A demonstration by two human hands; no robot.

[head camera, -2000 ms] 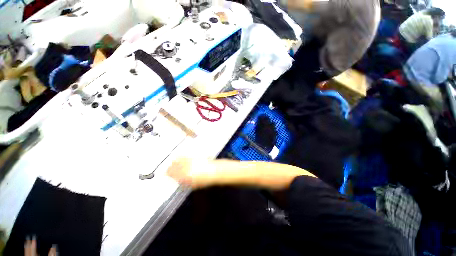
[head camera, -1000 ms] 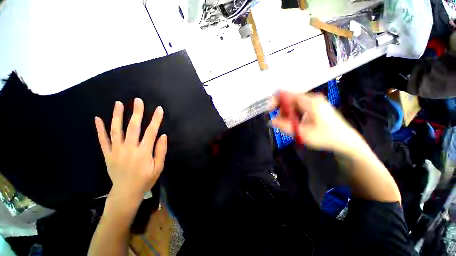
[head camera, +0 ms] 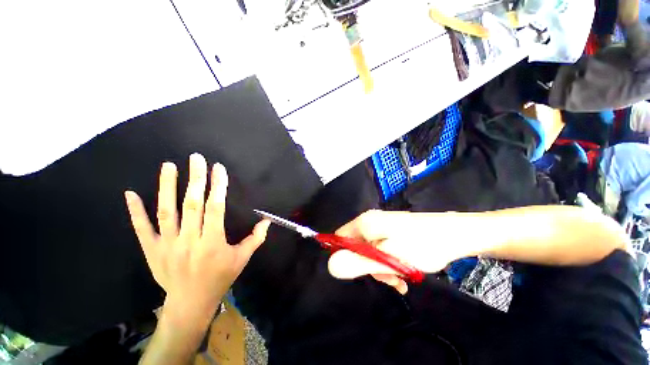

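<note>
A large black fabric panel lies over the white table's front edge and hangs toward my lap, merging with my black clothing. My left hand lies flat on the panel, palm down, fingers spread, holding nothing. My right hand holds red-handled scissors. Their silver blades point left over the fabric, with the tip close to my left thumb. The blades look closed or nearly so. Whether they touch the cloth cannot be told.
The white table bears a tan strip, a yellow-tan stick and clear plastic packets. A blue mesh basket with black pieces stands beside the table. Another person's sleeve shows at the upper right.
The scissors have come left and down in my right hand, from beside the table edge to over the fabric. My left hand stays on the panel. The panel's left part has shifted down.
</note>
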